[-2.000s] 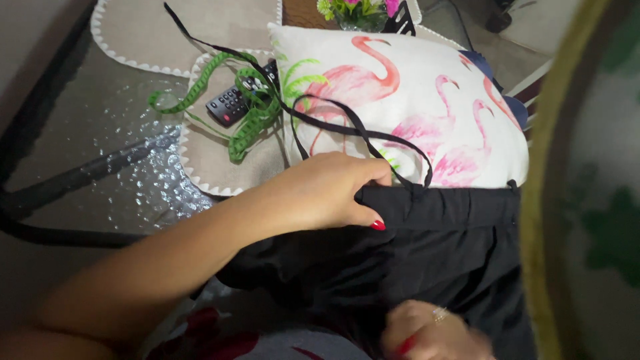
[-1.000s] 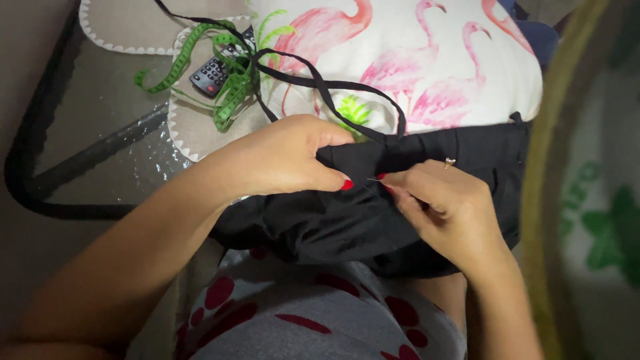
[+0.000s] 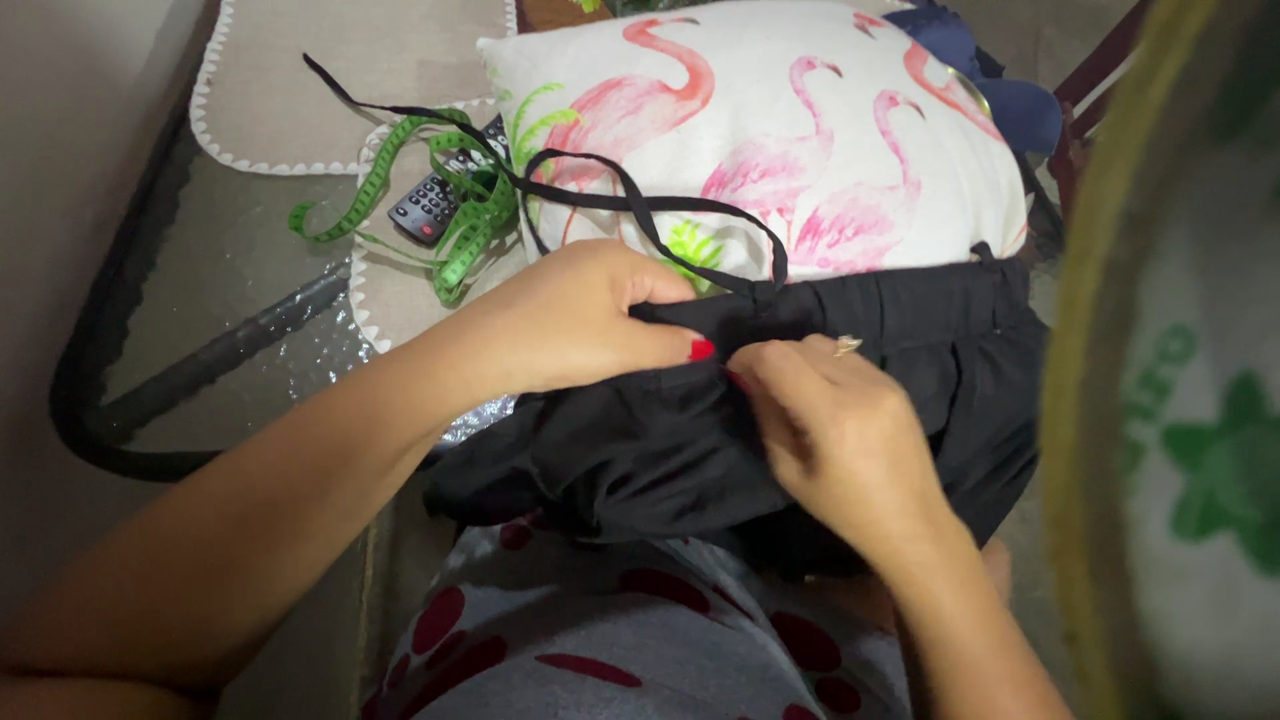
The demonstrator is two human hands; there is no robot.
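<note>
A black cloth garment [image 3: 640, 450] with a gathered waistband lies over my lap and against a flamingo-print cushion [image 3: 760, 150]. My left hand [image 3: 600, 320] pinches the waistband between thumb and fingers. Just right of it, my right hand [image 3: 830, 420] has its fingertips closed together at the cloth below the waistband; whether a needle is between them cannot be seen now. A thin black cord [image 3: 640, 205] loops from the waistband over the cushion.
Left of the cushion, a green tape measure [image 3: 365, 200] lies tangled over a remote control [image 3: 425, 210] on a beige placemat [image 3: 385, 300]. A dark-framed textured glass tabletop [image 3: 240, 230] is beneath. A blurred round-edged object [image 3: 1080, 400] with green print fills the right side.
My right hand has come up from the lower edge to the waistband beside my left hand. One second ago a thin needle-like glint showed at its fingertips.
</note>
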